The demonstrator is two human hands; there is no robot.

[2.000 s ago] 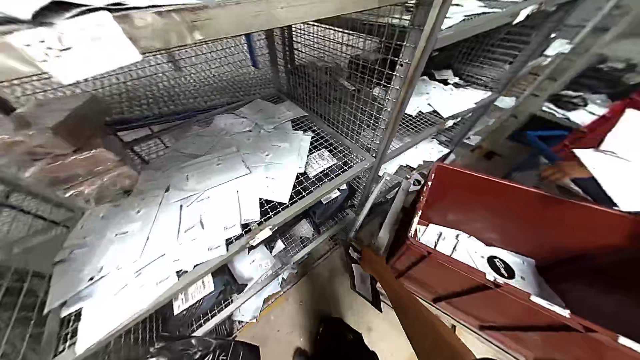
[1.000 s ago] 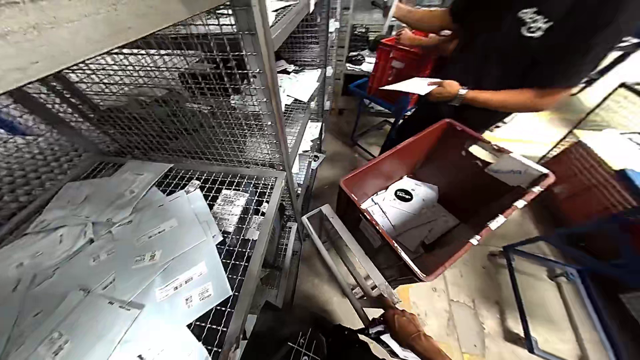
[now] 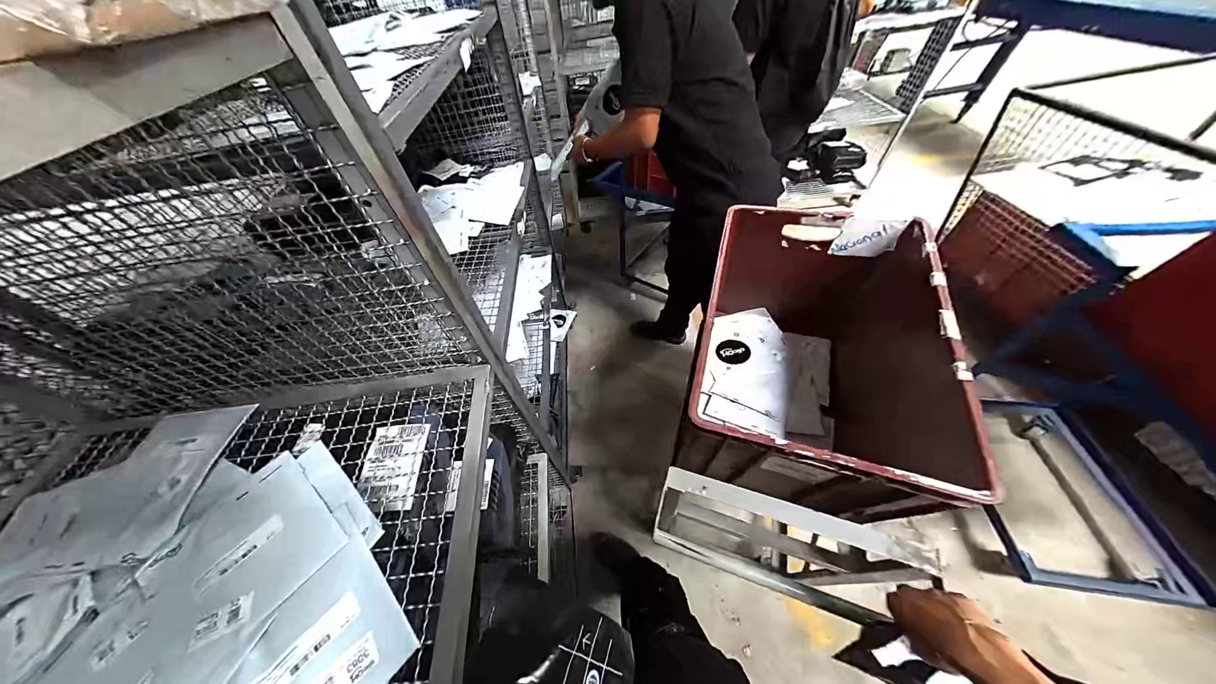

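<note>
My right hand (image 3: 950, 627) is closed on the bar of a grey metal cart frame (image 3: 788, 532) at the lower right. On the cart stands a dark red plastic crate (image 3: 883, 380), holding several white envelopes (image 3: 750, 370), one with a round black mark. A dark thing with white paper hangs by my right hand. My left hand is not in view. At the lower left, light grey mailing envelopes (image 3: 256, 560) lie in an overlapping heap on a wire mesh shelf (image 3: 389, 408).
A person in dark clothes (image 3: 712, 123) stands beyond the crate, one hand at the shelves; another person is behind. Mesh shelving with papers (image 3: 480, 199) runs along the left. Blue metal frames (image 3: 1083, 522) stand at the right. A black bag (image 3: 560, 636) is low in the middle.
The view has swung right along the shelving. The person in dark clothes has turned to the shelves and moved away from the crate. The cart and crate stand farther out from the shelf post.
</note>
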